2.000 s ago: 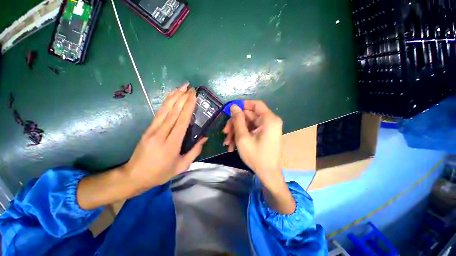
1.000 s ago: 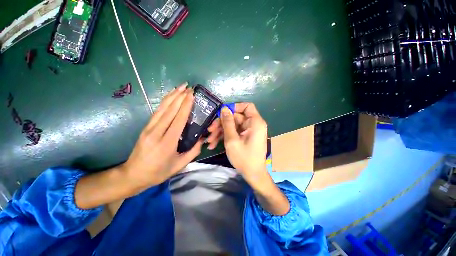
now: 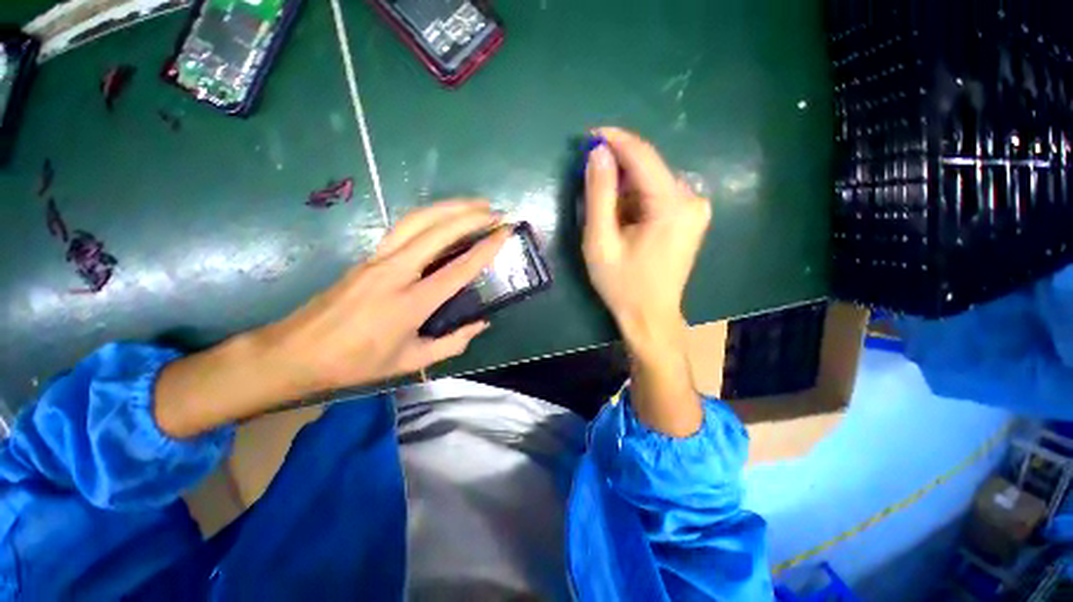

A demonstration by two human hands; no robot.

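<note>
A black phone half-assembly (image 3: 514,273) lies at the bench's near edge, its silver inner side up and its far end turned right. My left hand (image 3: 394,288) grips it, with the fingers over its top and the thumb along its near side. My right hand (image 3: 641,218) is raised to the right, apart from the phone. It pinches the blue pick (image 3: 594,144), of which only a small tip shows between thumb and forefinger.
An open phone with a green board (image 3: 230,53) and a dark red-edged phone (image 3: 447,33) lie at the back left. Small dark red parts (image 3: 90,261) lie at left. Black trays (image 3: 941,153) stand at right. A cardboard carton (image 3: 838,365) sits below the bench edge.
My right hand has moved with the pick away from the phone's edge, up and to the right. The phone has turned clockwise under my left hand. The view has shifted slightly.
</note>
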